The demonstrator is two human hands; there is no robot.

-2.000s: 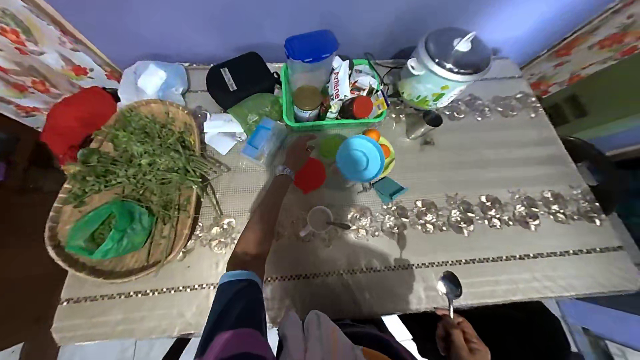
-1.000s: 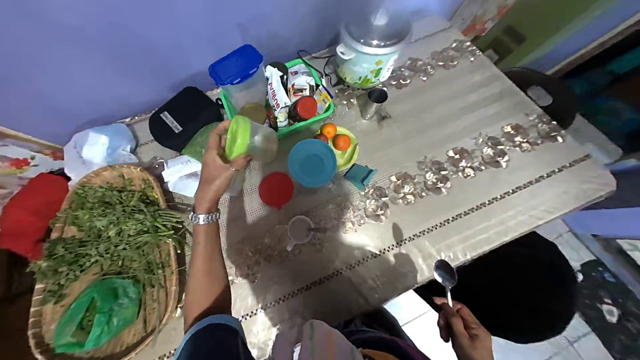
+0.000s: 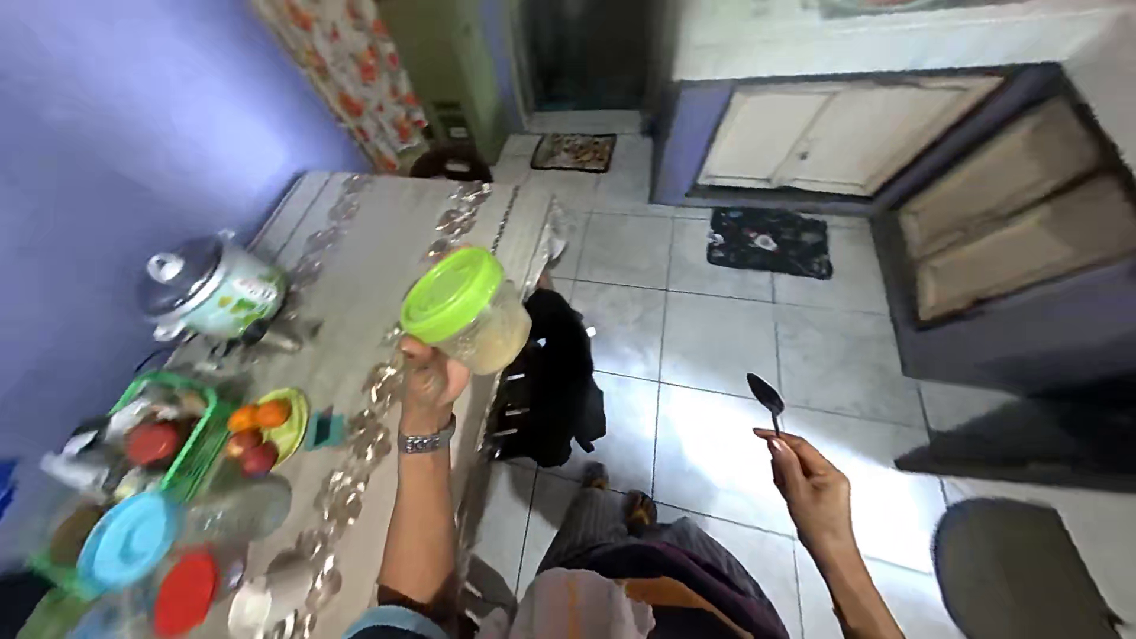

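Note:
My left hand [image 3: 430, 377], with a metal watch on its wrist, holds a clear plastic jar [image 3: 486, 333] with a lime-green lid [image 3: 453, 295] tilted above the table's edge. Something pale is inside the jar. My right hand [image 3: 806, 484] grips a metal spoon [image 3: 767, 395] by its handle, bowl up, over the tiled floor. At the lower left of the table are a blue-lidded container [image 3: 129, 540], a red lid [image 3: 185, 593] and a white cup [image 3: 251, 605], all somewhat blurred.
A rice cooker [image 3: 217, 288], a green basket [image 3: 191, 453] of goods and a yellow-green plate [image 3: 291, 426] with fruit stand on the table [image 3: 355, 257]. A dark-covered seat [image 3: 559, 382] adjoins the table; a chair [image 3: 1021, 568] stands right. Mats [image 3: 769, 241] lie before low cabinets [image 3: 843, 133].
My left hand has lifted the green-lidded jar from beside the basket and carried it to the table's edge. The spoon stays in my right hand. The view has swung far to the right.

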